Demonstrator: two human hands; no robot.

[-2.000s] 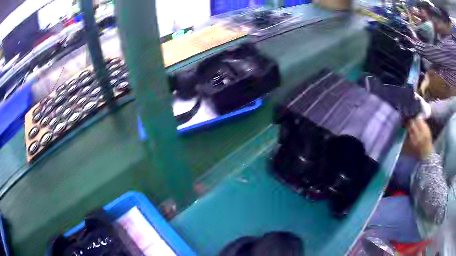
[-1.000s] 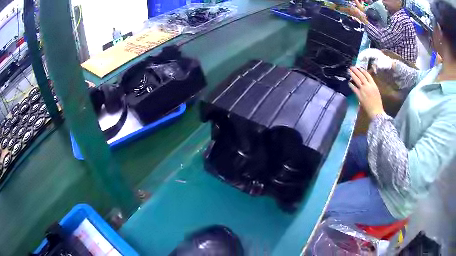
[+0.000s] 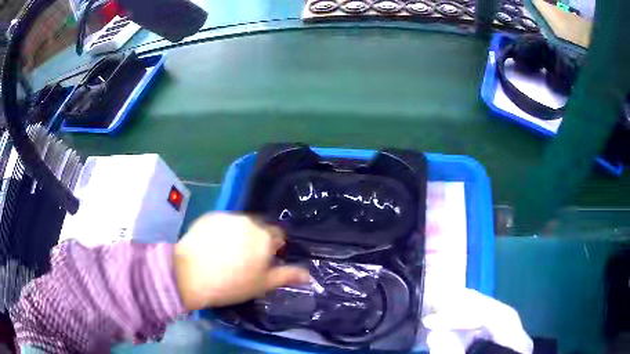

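Note:
A glossy black insert tray (image 3: 335,252) lies in a blue line tray (image 3: 481,228), with a white printed sheet (image 3: 445,242) showing at its right. Clear shiny plastic (image 3: 331,294) covers dark contents in the lower recess. My bare left hand (image 3: 231,259) is over the insert's left side, slightly blurred, thumb pointing right and other fingers curled. A small red spot shows by its fingertips; any grip is unclear. My white-gloved right hand (image 3: 476,321) is at the line tray's lower right corner, beside black material cut off by the bottom edge; its fingers are partly hidden.
A white box (image 3: 124,193) with a red switch stands at left, under a black corrugated hose (image 3: 17,104). Blue trays (image 3: 114,124) with black items sit far left. Another, with headphones (image 3: 528,76), is at upper right by a green upright (image 3: 587,131). Ring-shaped parts (image 3: 401,7) line the top.
The view has swung left and down. The blue tray, earlier at the lower left edge, is now central. Both my hands have come into view; the ribbed black stack and coworkers have left it.

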